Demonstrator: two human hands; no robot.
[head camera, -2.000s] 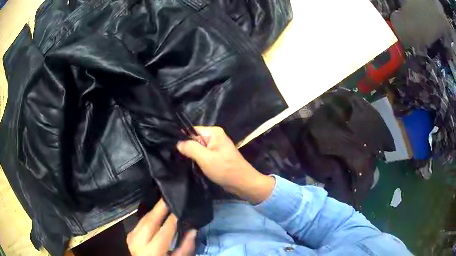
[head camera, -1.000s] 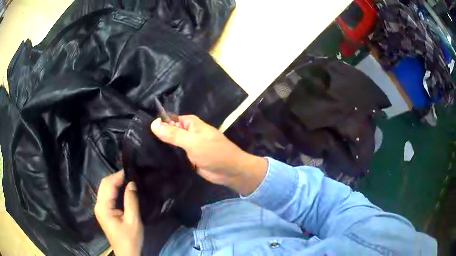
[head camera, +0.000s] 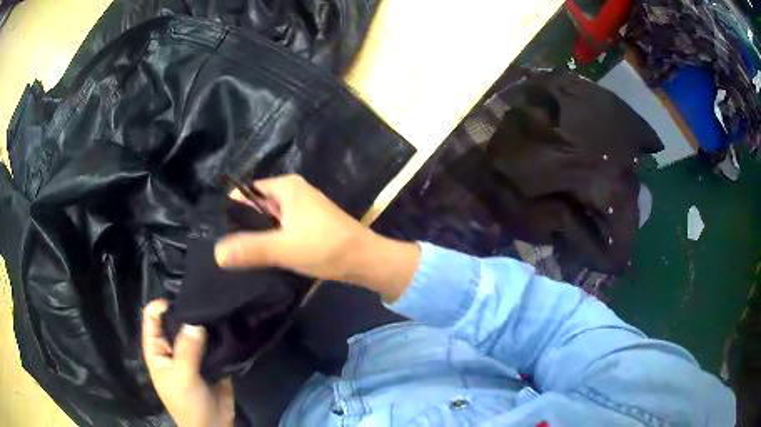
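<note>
A shiny black leather-look jacket (head camera: 250, 108) lies wrinkled over the table at left and centre. My left hand (head camera: 185, 359) is at the lower left, its thumb and fingers pinching the edge of a duller, matte black part (head camera: 242, 288), perhaps lining or the inside of a sleeve. My right hand (head camera: 292, 225) is over the upper edge of that part, thumb spread from the fingers. It holds small dark thread snips (head camera: 250, 193) along the fingers, points toward the upper left. Whether the blades are open cannot be told.
The pale table (head camera: 455, 58) shows beyond the jacket, its edge running diagonally. Past it, lower down, lie a dark brown garment with small studs (head camera: 567, 158), a red plastic item (head camera: 597, 29), a blue item (head camera: 692, 104) and patterned cloth (head camera: 684, 37), over a green floor (head camera: 667, 283).
The matte black part has come up between my hands. My right hand has shifted left with the snips and its thumb has spread. My left hand has moved left and slightly down.
</note>
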